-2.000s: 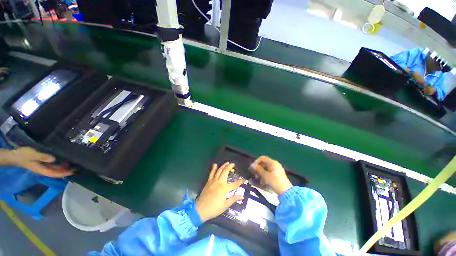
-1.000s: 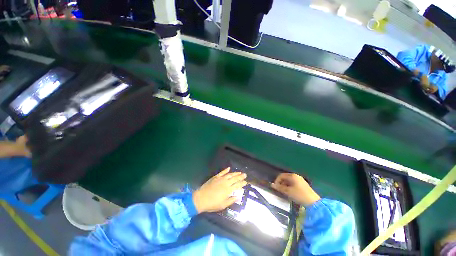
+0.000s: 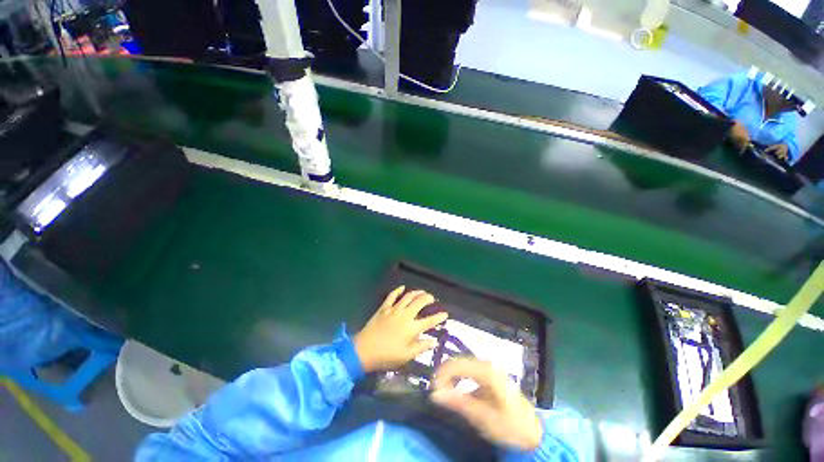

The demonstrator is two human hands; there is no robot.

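Observation:
An open tablet unit (image 3: pixel 492 350), silver-white with black bands, lies in a black foam-lined tray (image 3: pixel 545 347) in front of me. My left hand (image 3: pixel 397 332) rests over the unit's left part, fingers slightly apart, with no held object visible. My right hand (image 3: pixel 483 397) is blurred over the near side of the unit, fingers bent; whether it holds anything cannot be told. The hands and sleeves hide the tray's near left part.
Another unit in a black tray (image 3: pixel 749 397) lies right, with a yellow strip (image 3: pixel 750 368) crossing it. Black trays (image 3: pixel 117 203) stand left. A white bucket (image 3: pixel 149 383) is below the bench edge. A taped post (image 3: pixel 305 126) rises behind. A person (image 3: pixel 754 113) works at far right.
My right hand has moved from the unit's far side to its near side. The large tray at left has gone from the near bench. The yellow strip by my right wrist no longer shows.

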